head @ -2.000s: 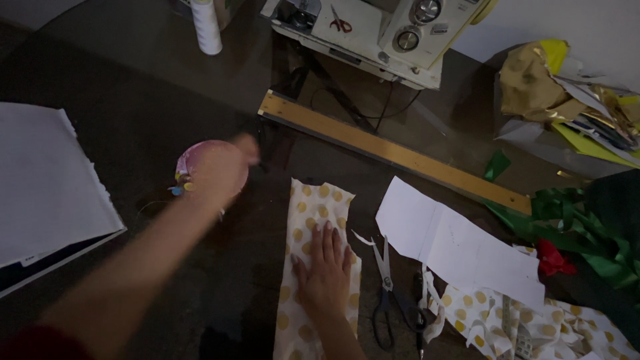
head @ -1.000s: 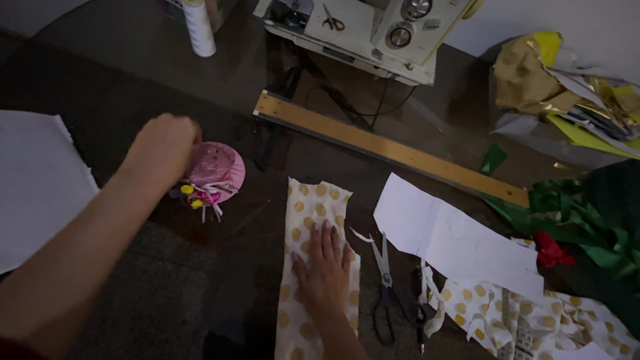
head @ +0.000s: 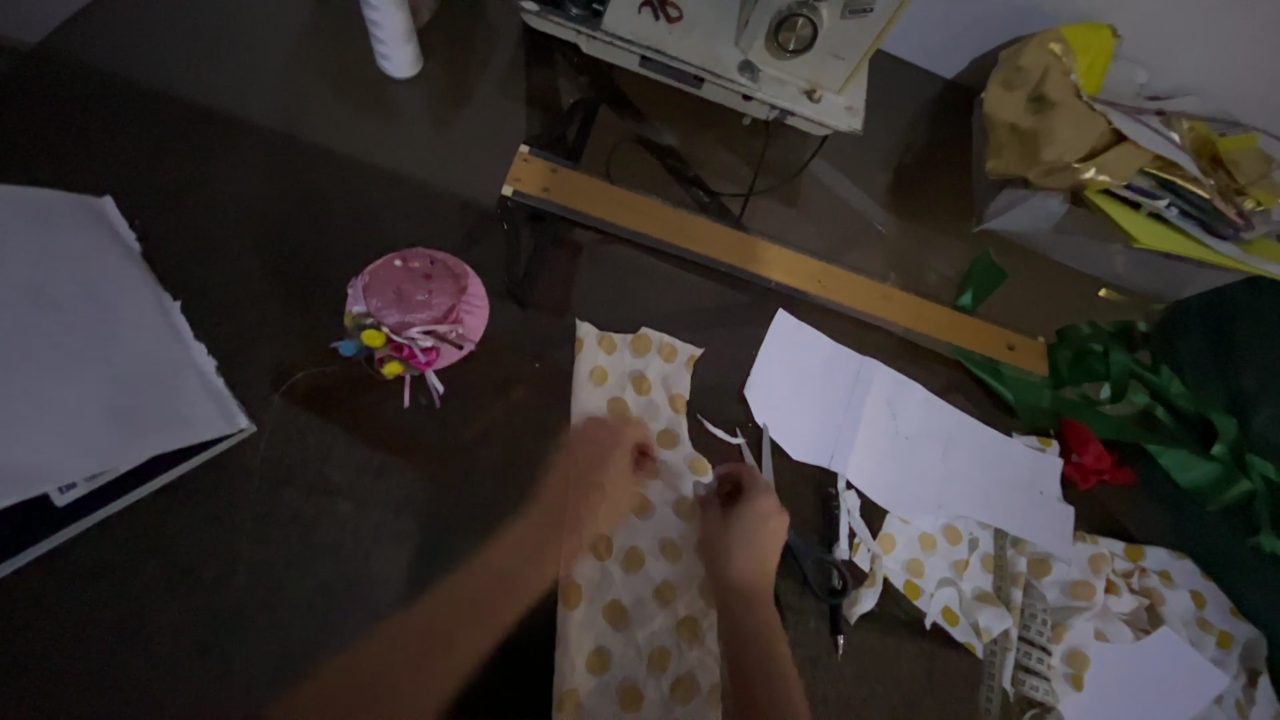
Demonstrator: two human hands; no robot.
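Note:
A strip of white fabric with gold dots (head: 632, 590) lies lengthwise on the dark table. Above its middle is my left hand (head: 610, 465), blurred, fingers curled; whether it pinches a pin or the cloth is not clear. At the strip's right edge, my right hand (head: 740, 520) grips the fabric edge between thumb and finger. Partly under that hand lie black-handled scissors (head: 820, 570), blades apart. A pink hat-shaped pincushion (head: 418, 310) with yellow, blue and magenta trimmings sits to the left. A white paper piece (head: 900, 440) lies right of the scissors.
A long wooden ruler (head: 760, 262) crosses the table below a sewing machine (head: 700, 50). Thread spool (head: 391, 40) at top; paper-covered box or folder (head: 100, 350) at left. On the right are green ribbon (head: 1100, 400), a red scrap (head: 1092, 455), dotted fabric scraps (head: 940, 560), a measuring tape (head: 1030, 640) and a scrap-filled bag (head: 1060, 120).
My left hand has moved from the pincushion rightward to the dotted strip. My right hand, earlier flat on the strip, is now curled at its right edge.

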